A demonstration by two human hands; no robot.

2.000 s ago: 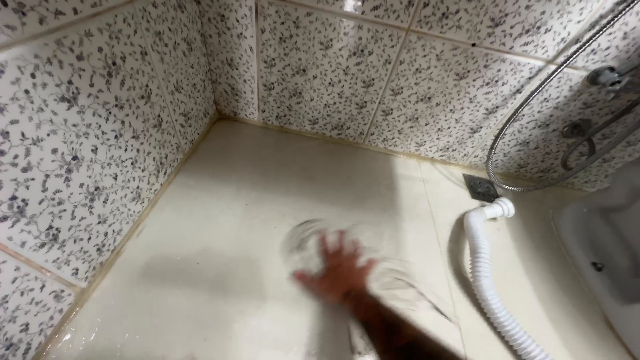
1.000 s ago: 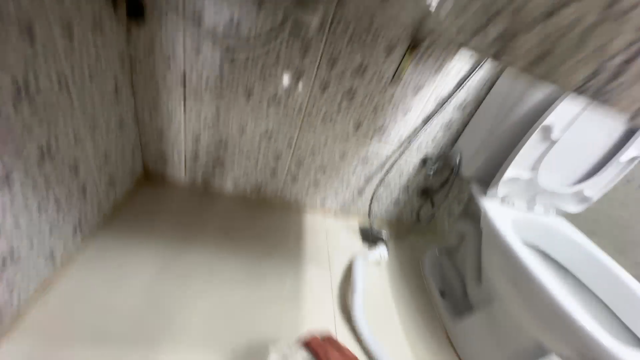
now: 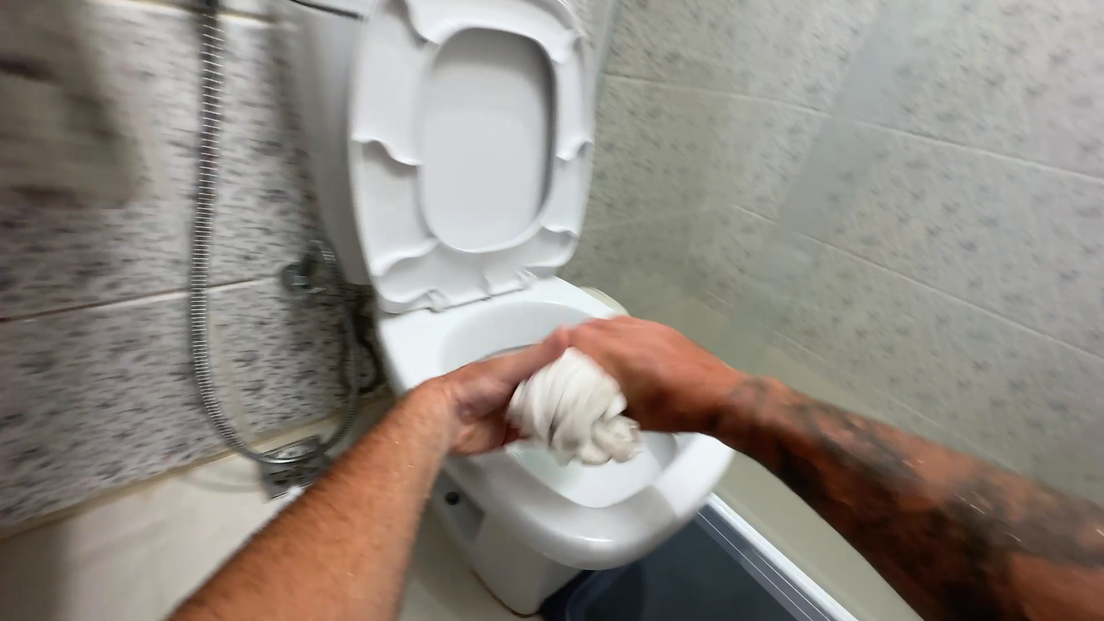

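A bunched, twisted white cloth (image 3: 571, 407) is squeezed between my two hands above the bowl of a white toilet (image 3: 595, 539). My left hand (image 3: 490, 398) grips it from the left, its fingers partly hidden behind the cloth. From the right my right hand (image 3: 655, 371) closes on it, the thumb side meeting the left hand. The toilet lid and seat (image 3: 487, 142) stand raised behind the hands. Part of the bowl's inside is covered by the hands and cloth.
A metal shower hose (image 3: 203, 224) hangs in a loop at the left, near a wall valve (image 3: 306, 272) and a floor drain (image 3: 293, 466). A dark grey mat (image 3: 690, 573) lies right of the toilet base. Tiled walls (image 3: 906, 241) stand on both sides.
The view has swung right from the floor corner to the toilet. Two seconds ago one hand was spread low over the floor; now both hands are together on the cloth above the bowl.
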